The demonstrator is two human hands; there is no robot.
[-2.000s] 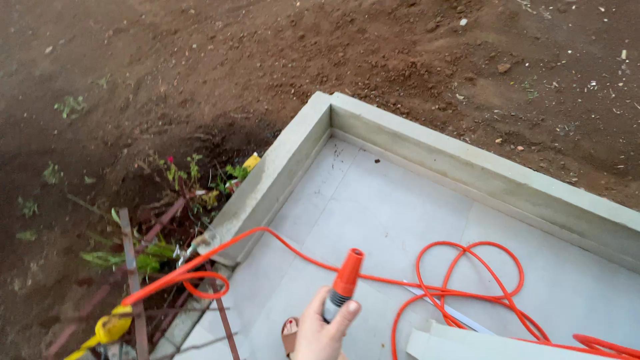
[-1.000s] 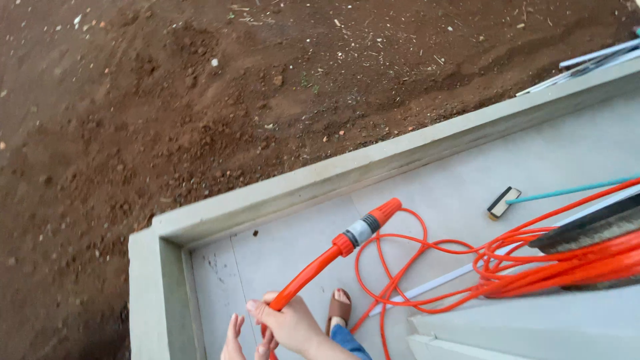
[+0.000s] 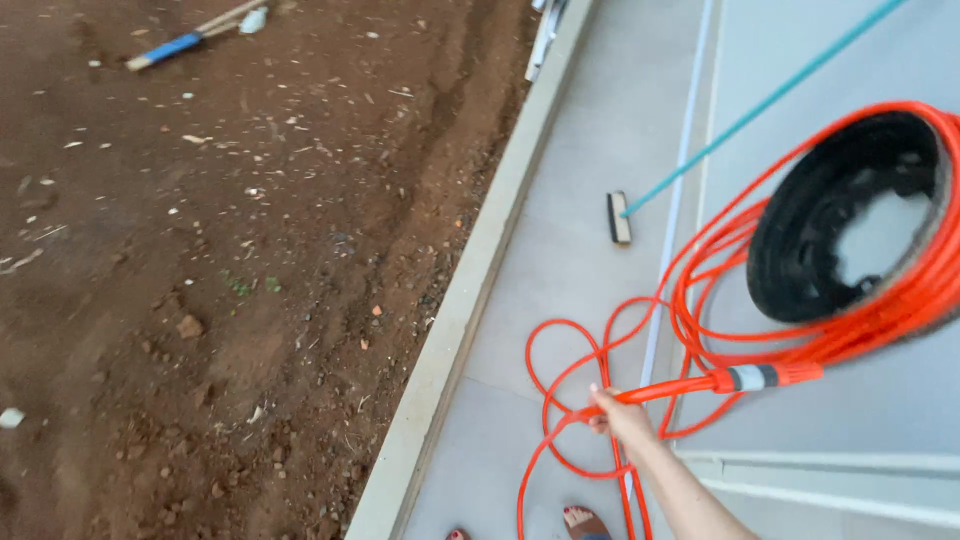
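Observation:
My right hand point(image 3: 619, 420) is closed around an orange garden hose point(image 3: 667, 388), a short way behind its end. An orange and grey hose nozzle point(image 3: 757, 377) on that end points to the right. The hose trails down from my hand, and loose loops of it lie on the tiled floor beside and below my hand. More coils of the same hose hang around a black wheel rim point(image 3: 780, 247) at the right, just above the nozzle. My left hand is out of view.
A deck brush point(image 3: 619, 218) with a turquoise handle point(image 3: 765, 109) rests on the tiles ahead. A low concrete curb point(image 3: 457, 307) separates the tiles from bare soil point(image 3: 225, 300). A pale ledge point(image 3: 825, 480) is at lower right. My sandalled foot point(image 3: 583, 521) shows at the bottom.
The view has swung right, bringing the wheel rim into sight. One second ago both hands were at the hose; now only my right hand shows on it. The nozzle now points right.

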